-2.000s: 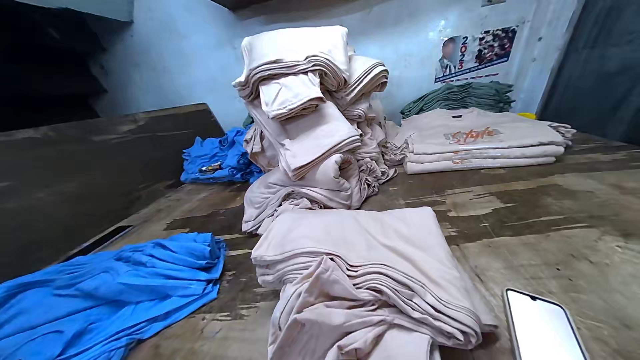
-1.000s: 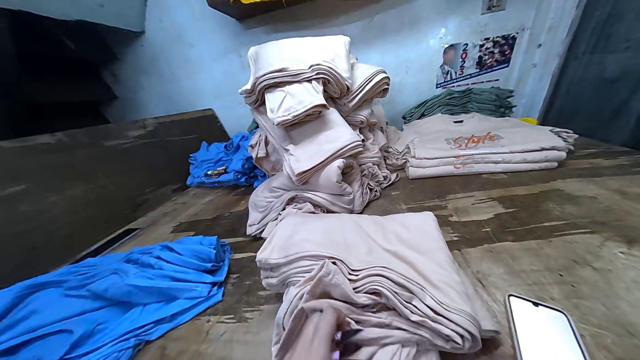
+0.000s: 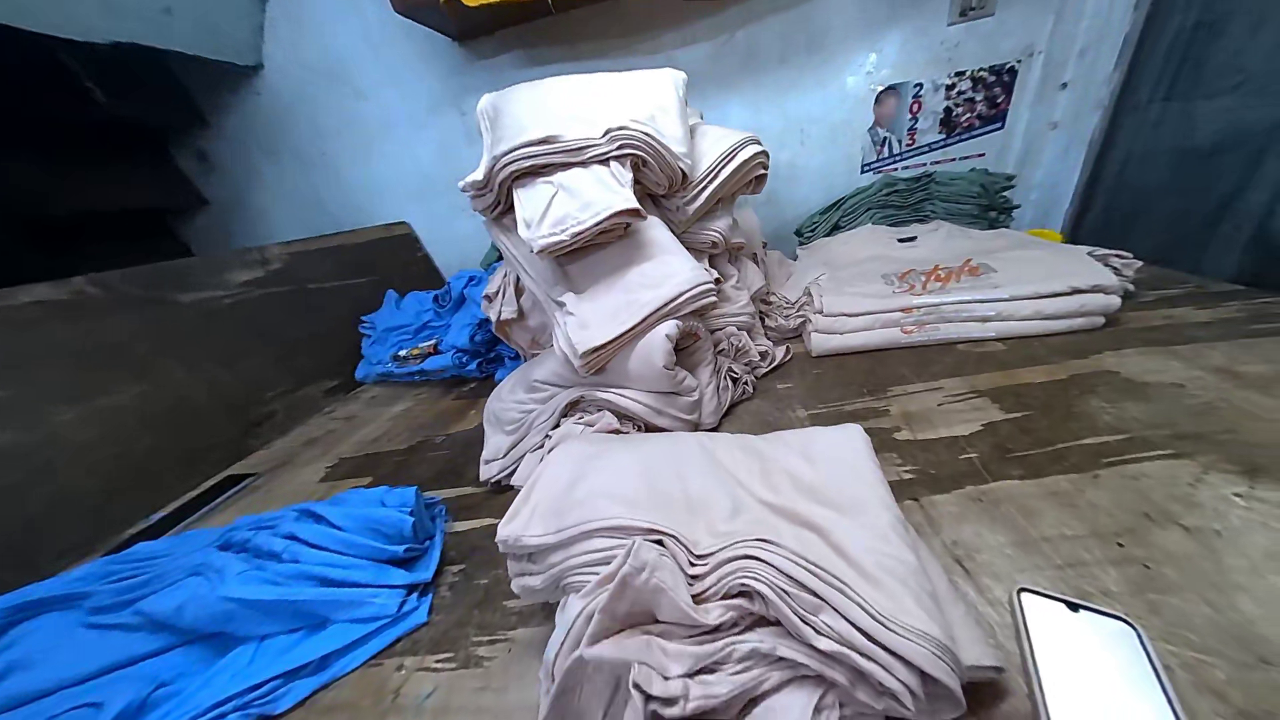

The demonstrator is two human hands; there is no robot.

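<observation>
Neither of my hands shows in the head view now. A folded stack of pale beige fabric point(image 3: 700, 490) lies nearest to me at the centre, its lower layers bunched at the front edge. Behind it rises a tall, uneven pile of beige folded cloth point(image 3: 640, 270). Blue fabric point(image 3: 230, 600) lies gathered at the lower left. At the lower right is a smartphone point(image 3: 1095, 660) with a lit, white screen.
The worn wooden table point(image 3: 1120, 420) carries folded beige shirts with orange lettering point(image 3: 940, 280) at the back right. Green folded cloth point(image 3: 915, 200) sits behind them. Blue garments point(image 3: 430, 325) lie beside the tall pile, near a dark wooden board point(image 3: 200, 380) on the left.
One second ago part of a hand showed at the bunched front of the near beige stack; it is out of view now. The piles look unchanged.
</observation>
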